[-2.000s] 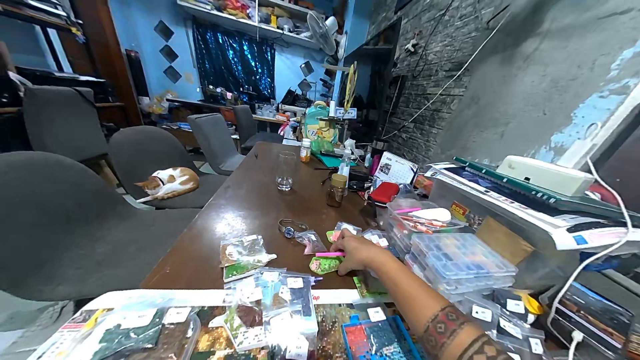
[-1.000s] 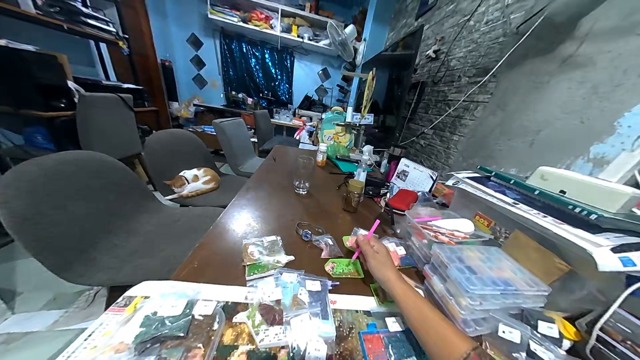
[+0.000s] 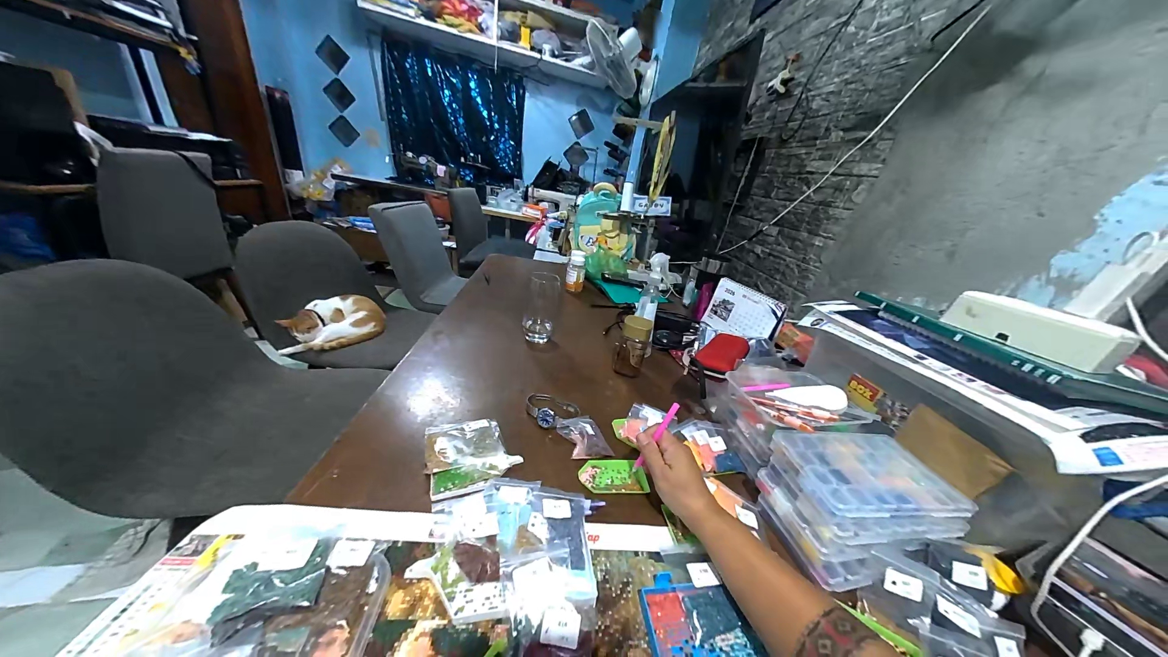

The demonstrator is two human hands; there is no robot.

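Observation:
My right hand (image 3: 673, 470) grips a pink pen (image 3: 659, 434) whose lower end is over the right edge of a green tray (image 3: 613, 476) holding small beads. Another green tray with a small bag (image 3: 639, 422) lies just beyond the hand. A diamond-painting canvas (image 3: 415, 584) spans the near edge, with small plastic bags of beads (image 3: 547, 570) piled on it. A blue tray (image 3: 698, 620) of red and dark beads sits beside my forearm. A small bag of pink beads (image 3: 585, 438) lies left of the hand. My left hand is out of view.
Stacked clear organizer boxes (image 3: 867, 484) stand right of my forearm. A wristwatch (image 3: 546, 416), a drinking glass (image 3: 541, 308) and a brown-lidded jar (image 3: 631, 347) are farther up the table. A cat (image 3: 338, 321) lies curled on a grey chair at the left.
The pink pen was lying nearly flat over the green tray two seconds ago; it is now tilted upright in my right hand. The view has shifted slightly.

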